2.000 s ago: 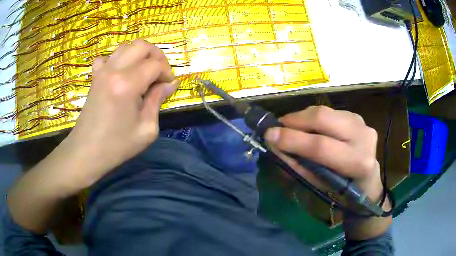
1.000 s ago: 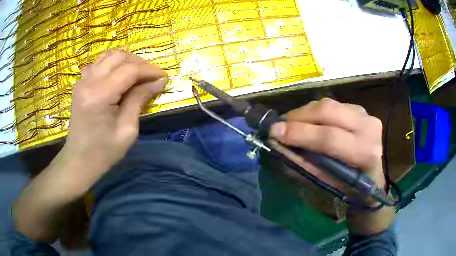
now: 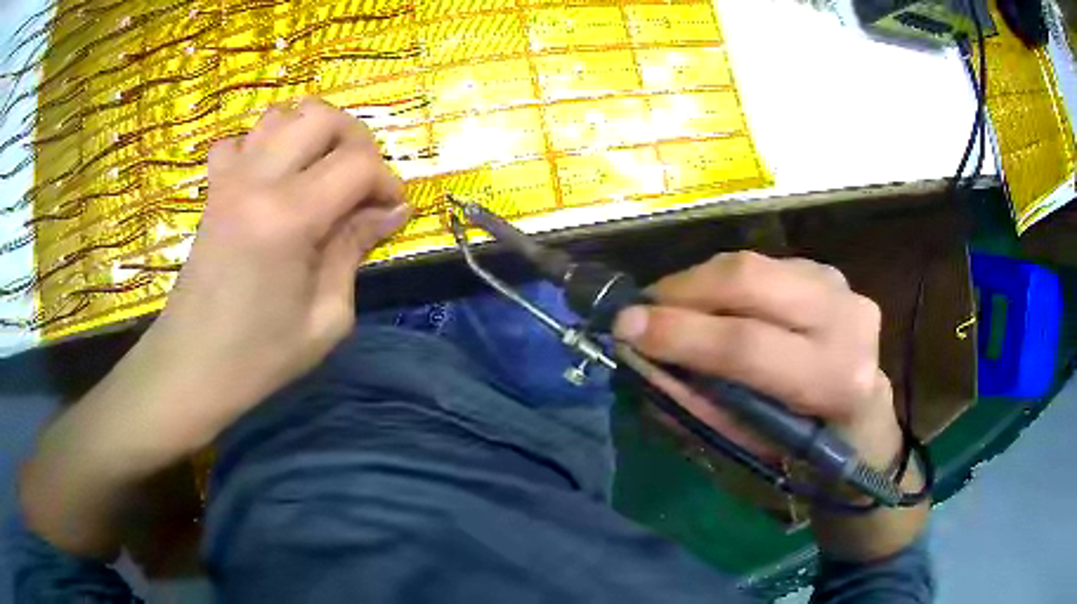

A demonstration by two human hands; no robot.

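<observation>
The glossy amber film sheet [image 3: 638, 106] lies on the white bench top, with dark wavy lead wires [image 3: 154, 85] in rows over its left part. My left hand [image 3: 301, 195] is over the sheet near its front edge, thumb and fingertips pinched on a short lead wire that is mostly hidden. My right hand [image 3: 768, 342] holds the black soldering iron [image 3: 537, 254] like a pen. The iron's tip is at the sheet, just right of my left fingertips. The thin curved feed tube [image 3: 508, 289] ends beside the tip; whether the tip touches the wire is unclear.
A black box [image 3: 927, 17] stands at the upper right of the bench. The black cord [image 3: 978, 130] hangs over the bench edge. A second amber sheet [image 3: 1037, 130] hangs at the far right. A blue bin [image 3: 1018, 325] and a cardboard box [image 3: 933, 283] are below the bench.
Compared with one second ago, the view has shifted slightly. My left fingertips and the iron's tip are closer together, low at the sheet's front edge. Both hands keep their grips.
</observation>
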